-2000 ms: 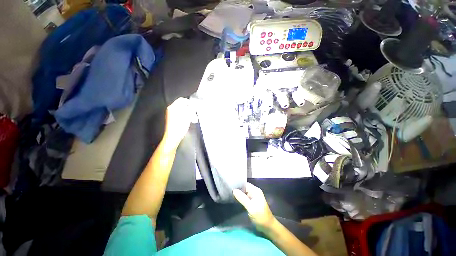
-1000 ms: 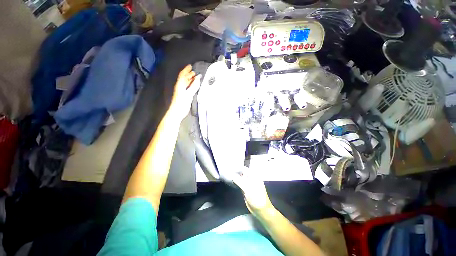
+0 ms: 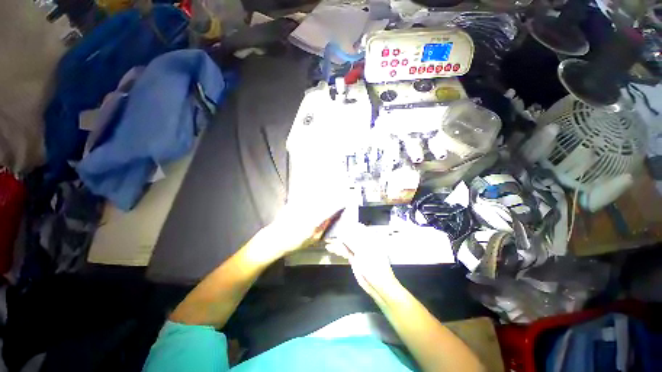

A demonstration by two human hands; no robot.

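The white sewing machine (image 3: pixel 327 138) stands in the centre and glares under its lamp. My left hand (image 3: pixel 303 224) is at the machine's front edge, washed out by the light. My right hand (image 3: pixel 363 251) is just right of it, close to the needle area. The needle area and anything between my fingers are lost in the glare, so I cannot tell what either hand holds. Long dark cloth (image 3: pixel 232 160) lies flat left of the machine. The bright machine bed (image 3: pixel 414 245) shows right of my right hand.
A control panel (image 3: pixel 419 57) stands behind the machine. Blue garment pieces (image 3: pixel 156 123) lie far left. Tangled strips (image 3: pixel 504 218), a clear plastic container (image 3: pixel 470 125) and a fan (image 3: pixel 591 138) are right. A red crate (image 3: pixel 533 330) with blue cloth is lower right.
My left hand has moved down and right from the machine's left side to its front, near my right hand. The pale loop of cloth that hung between my hands no longer shows.
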